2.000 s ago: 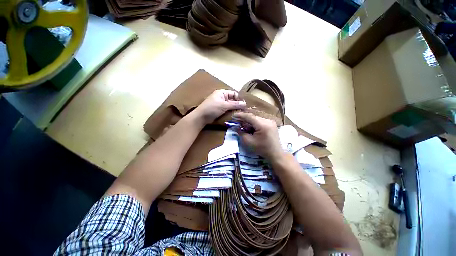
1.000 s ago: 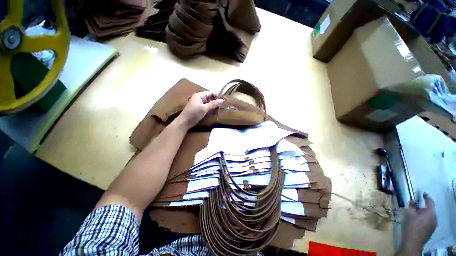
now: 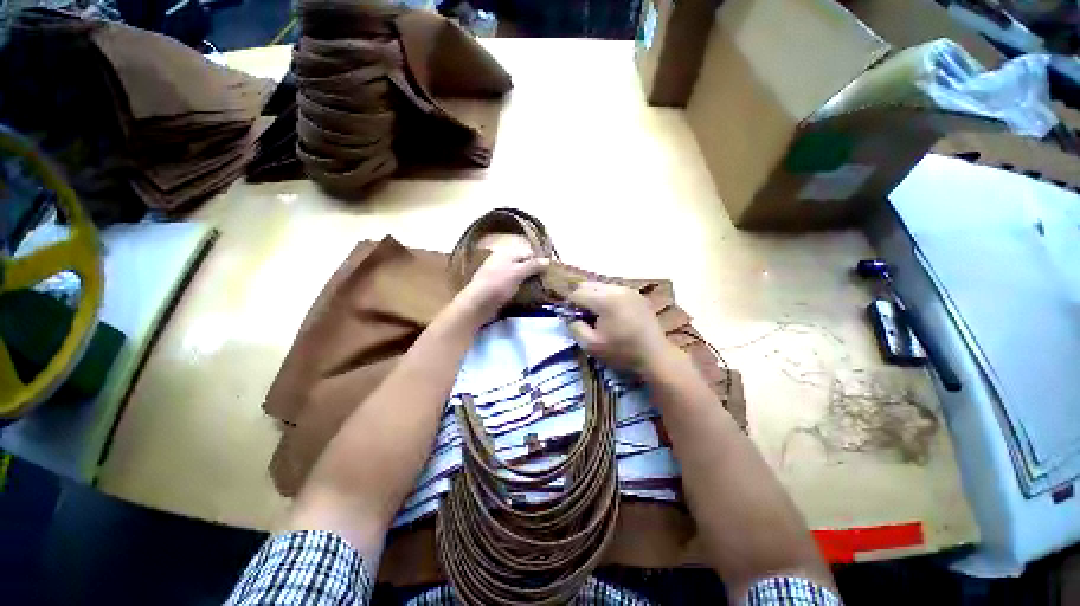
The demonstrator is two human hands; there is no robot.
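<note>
A fanned stack of brown bag panels [image 3: 344,320] lies in front of me, with stepped white backing [image 3: 515,355] showing. Many brown handles [image 3: 533,521] hang in U loops toward me; another loop stands up at the far side. My left hand [image 3: 503,275] pinches the top panel near the base of the standing handle [image 3: 507,223]. My right hand [image 3: 616,326] is at the panel's folded edge just right of it, fingers curled. A small shiny bit shows at its fingertips, perhaps thread snips, mostly hidden.
Thread clippings [image 3: 882,420] lie at right, near a black-handled tool [image 3: 936,343] and a small black block [image 3: 891,329]. Red tape [image 3: 870,541] marks the near right edge. Dark brown panel stacks [image 3: 344,107] stand at the far left, cartons [image 3: 770,118] far right, a yellow handwheel [image 3: 77,266] at left.
My right hand has returned from the far right, over the white side table, to the panel beside my left hand. The view has shifted right, and the top panel's edge is held up between both hands.
</note>
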